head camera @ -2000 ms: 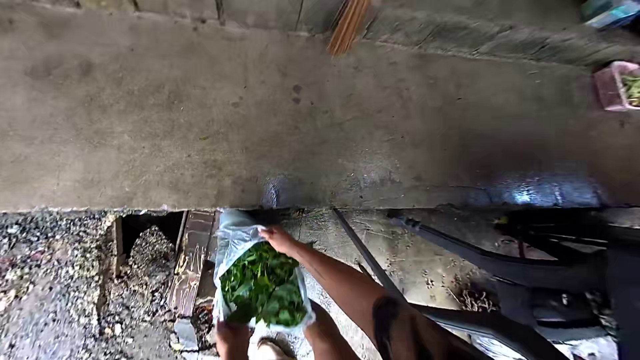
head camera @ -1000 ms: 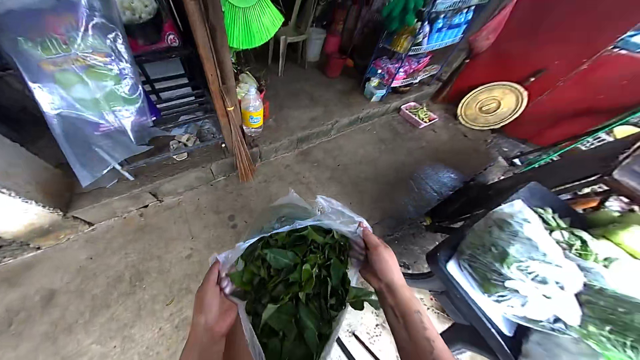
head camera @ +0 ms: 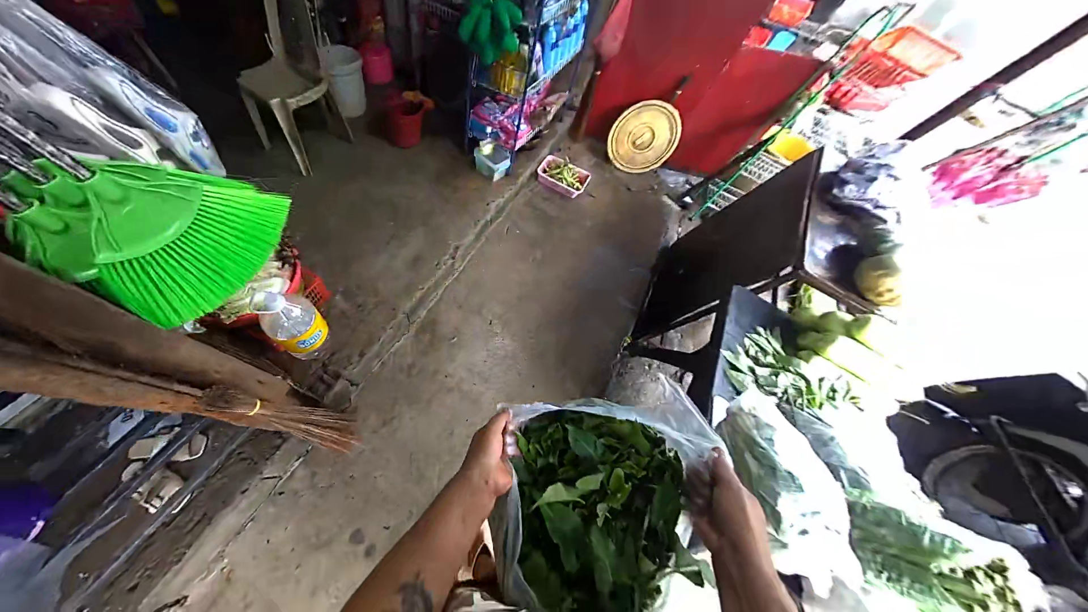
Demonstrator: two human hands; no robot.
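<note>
A clear plastic bag (head camera: pixel 629 411) full of green leaves (head camera: pixel 595 510) is held by its open mouth at the lower middle of the head view. My left hand (head camera: pixel 490 459) grips the left side of the rim, with the thumb near the top edge. The right side of the rim is in the grip of my right hand (head camera: pixel 721 497), and some leaves hang out beside it. The lower part of the bag runs out of the frame.
Left stand a green broom (head camera: pixel 170 238), a stick broom (head camera: pixel 280 416) and a plastic bottle (head camera: pixel 293 325). Ahead are a pink basket (head camera: pixel 563 177), a round woven lid (head camera: pixel 644 136) and a shelf rack (head camera: pixel 518 85). Bagged greens (head camera: pixel 765 459) lie close on the right. A low ledge crosses the floor.
The view has swung up and right from the ledge and gravel. Both hands still hold the bag; two seconds ago it was over the lower-left ground.
</note>
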